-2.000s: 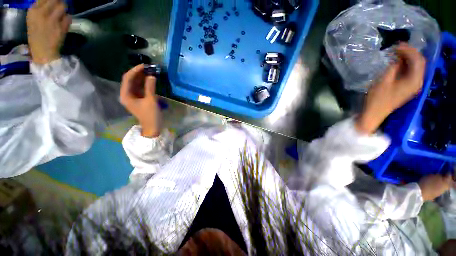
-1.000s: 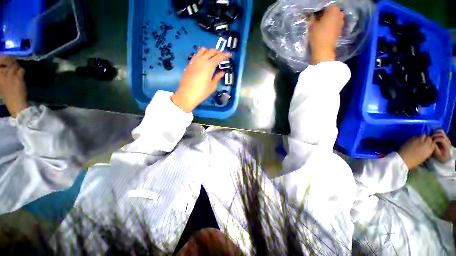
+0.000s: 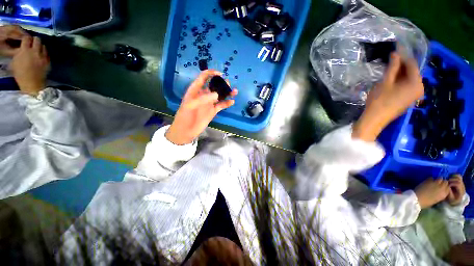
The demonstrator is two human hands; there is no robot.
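My left hand [image 3: 200, 106] is over the lower part of the light blue tray [image 3: 173, 107], fingers around a black plastic housing [image 3: 219, 87]. My right hand [image 3: 397, 85] is blurred, at the near right side of the clear plastic bag [image 3: 338, 67]. A dark part [image 3: 379, 51] shows at its fingertips; I cannot tell if it is gripped or lies on the bag. In the tray, tiny black rings [image 3: 202, 39] are scattered at left. Housings with silver bands [image 3: 266, 23] are piled at the far right. A silver-white piece [image 3: 264, 53] and two banded parts [image 3: 265, 92] lie nearer.
A dark blue bin [image 3: 396, 150] with black parts stands at the right; another person's hands [image 3: 440, 191] are beside it. Black lumps [image 3: 128, 56] lie on the dark green bench [image 3: 140, 85]. At left are another person's hands [image 3: 26, 56] and a clear-walled box [image 3: 83, 30].
My left hand has lifted from the tray's right side with a black housing in it. My right hand has moved back from inside the bag to its near edge. The view has shifted.
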